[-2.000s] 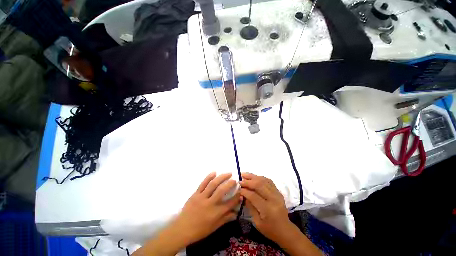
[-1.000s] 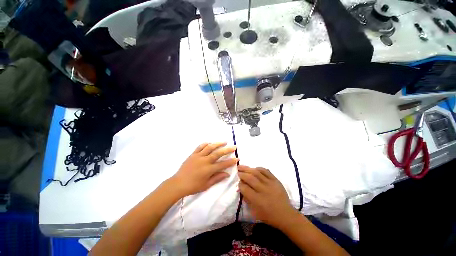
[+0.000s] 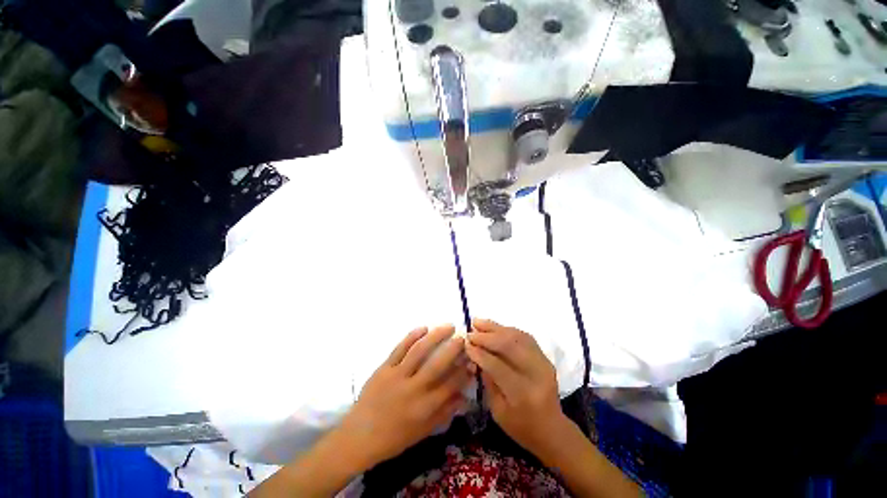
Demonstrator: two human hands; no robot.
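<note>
The white fabric piece (image 3: 321,282) lies over the machine table. A black cord (image 3: 460,277) runs on it from under the presser foot (image 3: 457,206) down to my fingertips. A second black line (image 3: 576,311) lies on the cloth to the right. My left hand (image 3: 413,389) and my right hand (image 3: 515,384) meet at the cord near the table's front edge. Their fingertips are pinched together on the cord and cloth. The cord shows again below my fingers.
The white sewing machine head (image 3: 525,73) stands above the cloth. A tangled pile of black cords (image 3: 170,243) lies left. Red-handled scissors (image 3: 793,280) lie right. White pieces with black lines (image 3: 209,469) hang below the front edge. A blue crate (image 3: 39,443) is at lower left.
Both hands have moved down the cord, away from the needle. My left hand has come from flat on the cloth to pinching beside my right hand. The camera view has shifted slightly.
</note>
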